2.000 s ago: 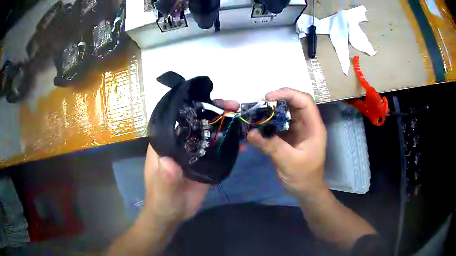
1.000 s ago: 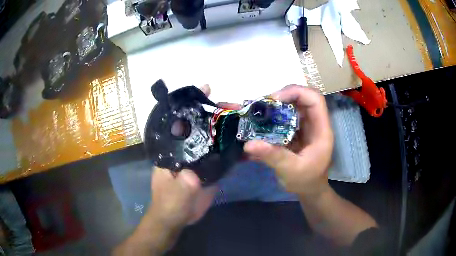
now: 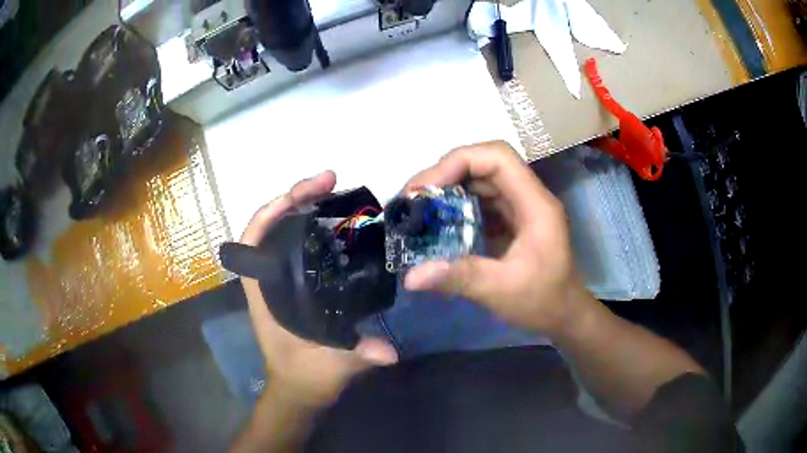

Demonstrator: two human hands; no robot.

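My left hand (image 3: pixel 296 354) holds the round black housing (image 3: pixel 310 287) from behind and below, its tab pointing left and its opening turned toward the right. My right hand (image 3: pixel 522 243) grips the circuit board (image 3: pixel 440 232) by its edges between thumb and fingers, just right of the housing. A black lens barrel shows on the board's visible face. Thin lead wires (image 3: pixel 358 221), red, yellow and white, run from inside the housing to the board. The board's far side and part of the housing interior are hidden.
A white box (image 3: pixel 354 40) with metal mechanisms and black drivers stands behind. Black assemblies (image 3: pixel 115 133) cluster at left. A small black screwdriver (image 3: pixel 503 49), white scraps (image 3: pixel 566 40) and a red looped tool (image 3: pixel 641 146) lie at right. A ridged pale stack (image 3: pixel 619 239) sits below the bench.
The housing has turned in my left hand, so its opening faces the board more. My right hand has brought the board left, closer to the housing. The bench view has shifted left and up.
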